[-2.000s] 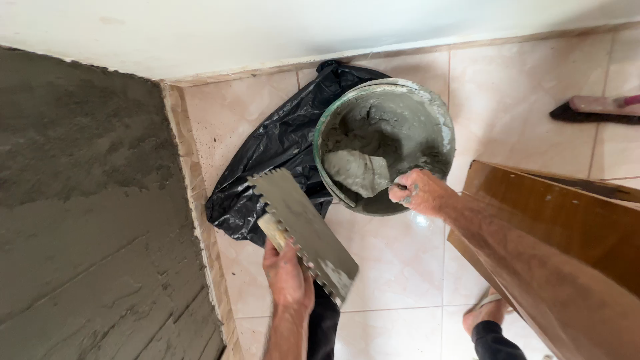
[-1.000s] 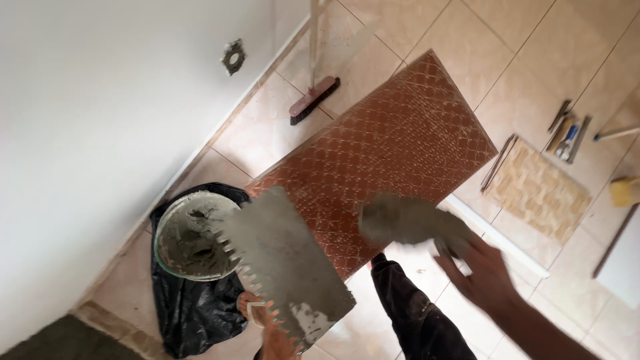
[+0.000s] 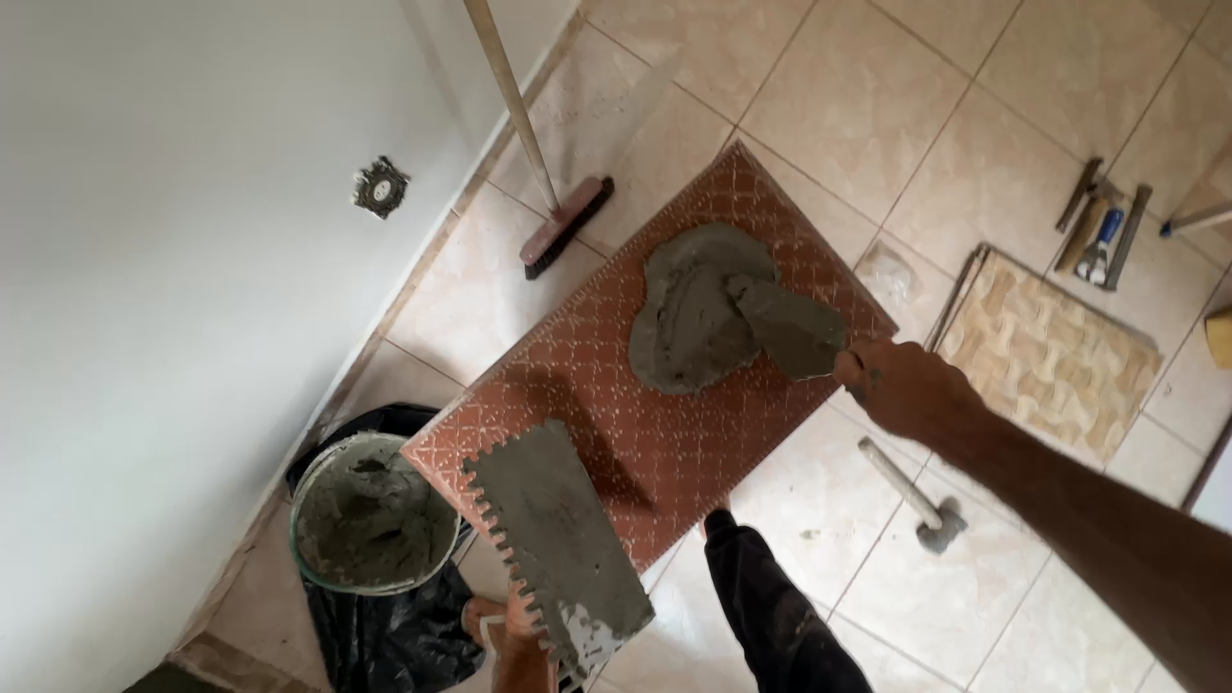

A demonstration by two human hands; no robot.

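Note:
My right hand (image 3: 890, 385) grips a mortar-coated trowel (image 3: 794, 322), its blade touching a mound of grey mortar (image 3: 693, 318). That mound lies on the reddish-brown ribbed back of a large tile (image 3: 635, 462). At the lower left, my left hand (image 3: 520, 640) is closed around the handle of a notched trowel (image 3: 568, 539), largely hidden behind its plate. Grey mortar coats the plate, which hangs over the tile's lower left corner. To the left stands a bucket of mortar (image 3: 375, 520) on a black plastic bag (image 3: 395, 626).
A broom (image 3: 568, 226) leans at the white wall (image 3: 173, 289), near a wall box (image 3: 381, 188). On the tiled floor lie a mallet (image 3: 910, 486), patterned tiles (image 3: 1054, 351) and several hand tools (image 3: 1102, 236). A dark-clothed leg (image 3: 770, 597) is beside the large tile.
My right hand's trowel has gone from the bucket to over the large tile, and a mortar mound now lies there. The notched trowel remains in my left hand. The view has swung right.

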